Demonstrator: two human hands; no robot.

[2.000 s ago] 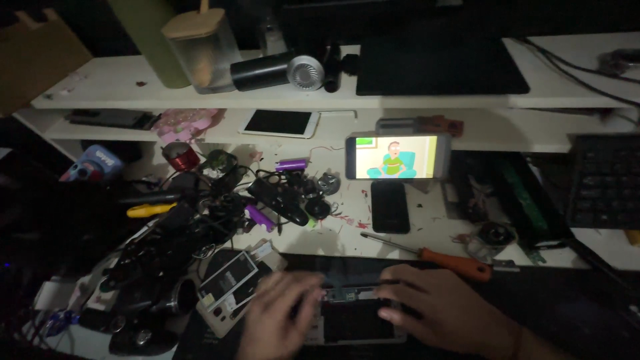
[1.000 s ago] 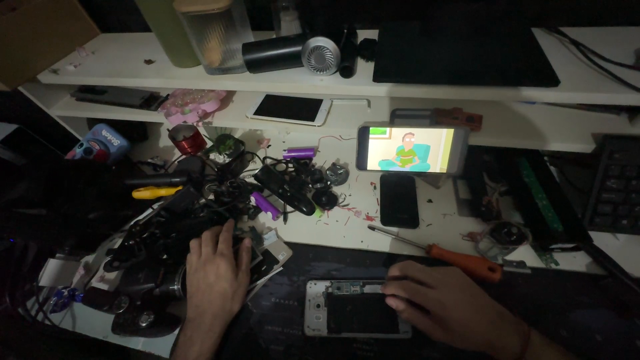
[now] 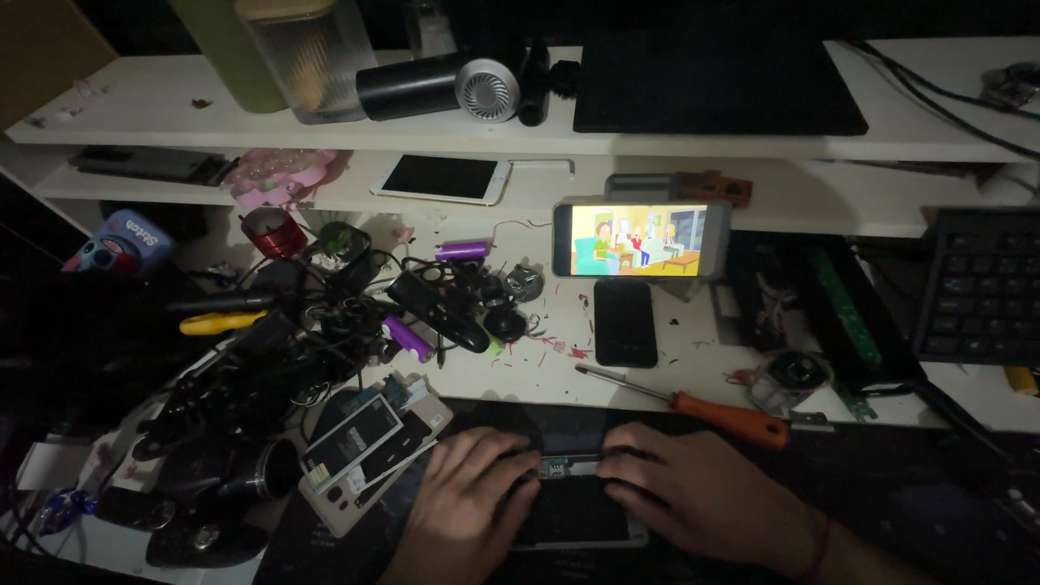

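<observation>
An opened phone body (image 3: pixel 578 512), with part of a circuit board showing at its upper edge, lies on the dark mat at the bottom middle. My left hand (image 3: pixel 479 496) grips its left side, fingers curled at the upper left corner. My right hand (image 3: pixel 691 487) grips the right side, fingertips on the upper right edge; a thin cord circles that wrist. Left of my left hand lie a phone battery (image 3: pixel 353 443) and a gold phone back cover (image 3: pixel 333 512). Above my right hand rests an orange-handled screwdriver (image 3: pixel 731 417).
A phone showing a cartoon (image 3: pixel 640 240) stands above a black phone (image 3: pixel 626 323). Tangled cables and parts (image 3: pixel 325 333), purple cells (image 3: pixel 408 339) and a camera (image 3: pixel 227 479) crowd the left. A keyboard (image 3: pixel 981 292) sits right, and a white phone (image 3: pixel 443 179) lies on the shelf.
My left hand has moved from the parts at the left, where it was one second ago, back to the phone body. My right hand has stayed at the phone body.
</observation>
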